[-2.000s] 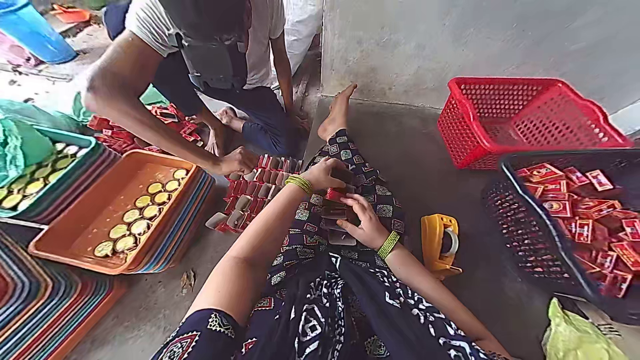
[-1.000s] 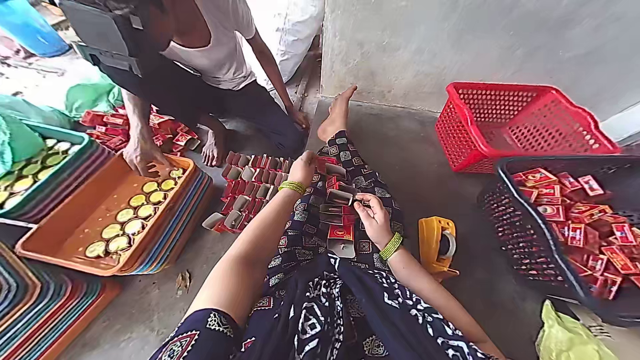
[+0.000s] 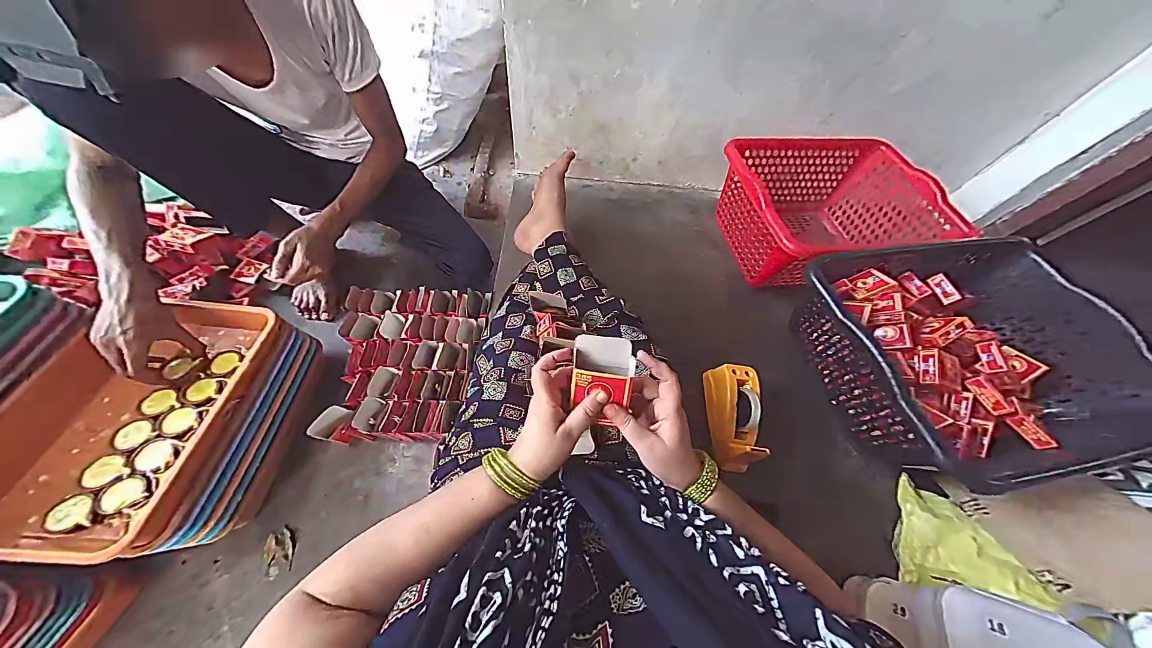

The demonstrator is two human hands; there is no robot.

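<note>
Between my left hand (image 3: 560,405) and my right hand (image 3: 655,409) is a small red cardboard box (image 3: 601,382), its top flap raised, held above my lap with both thumbs on its front. A few more open red boxes (image 3: 551,322) lie on my patterned trouser leg just beyond. To the left of my leg, rows of open red boxes (image 3: 409,360) stand on the floor with their flaps up. A yellow tape dispenser (image 3: 733,418) is on the floor right of my right hand. The inside of the held box is mostly hidden.
A co-worker at the left reaches into an orange tray (image 3: 45,459) of round yellow-topped pieces (image 3: 135,435); red boxes (image 3: 184,247) are heaped behind it. On the right are a red plastic basket (image 3: 765,216) and a black crate (image 3: 1080,387) with red boxes. A wall (image 3: 720,81) stands ahead.
My hands have come together around one red box above my lap; a second ago they were apart over the boxes on my leg. The co-worker's other hand has moved to the heap of red boxes.
</note>
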